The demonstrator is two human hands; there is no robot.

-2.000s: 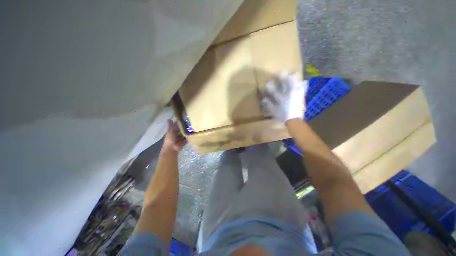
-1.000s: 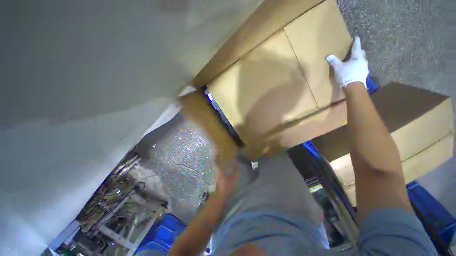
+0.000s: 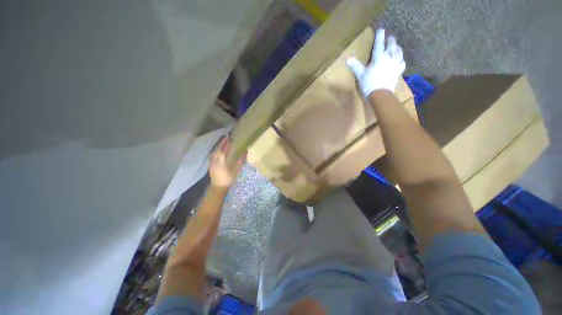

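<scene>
The brown carton (image 3: 360, 149) stands in front of my legs, with a flat brown cardboard surface (image 3: 320, 120) across its top. One long flap (image 3: 289, 83) stands raised along its left side, and a shorter flap (image 3: 280, 163) is folded outward at the near left. My bare left hand (image 3: 223, 162) holds the near end of the long flap, its fingers partly hidden. My right hand (image 3: 383, 66), in a white glove, lies at the carton's far right edge with thumb and fingers spread. No black parts show in the carton.
A second carton (image 3: 499, 144) stands open to the right, by blue crates (image 3: 524, 221). Blue lattice plastic (image 3: 420, 88) shows beside the first carton. A large pale panel (image 3: 92, 141) fills the left side. Metal clutter (image 3: 148, 258) lies at the lower left.
My left hand has moved from the near flap to the long left flap, which now stands raised. The near left flap is folded outward. My right hand has shifted left with the view.
</scene>
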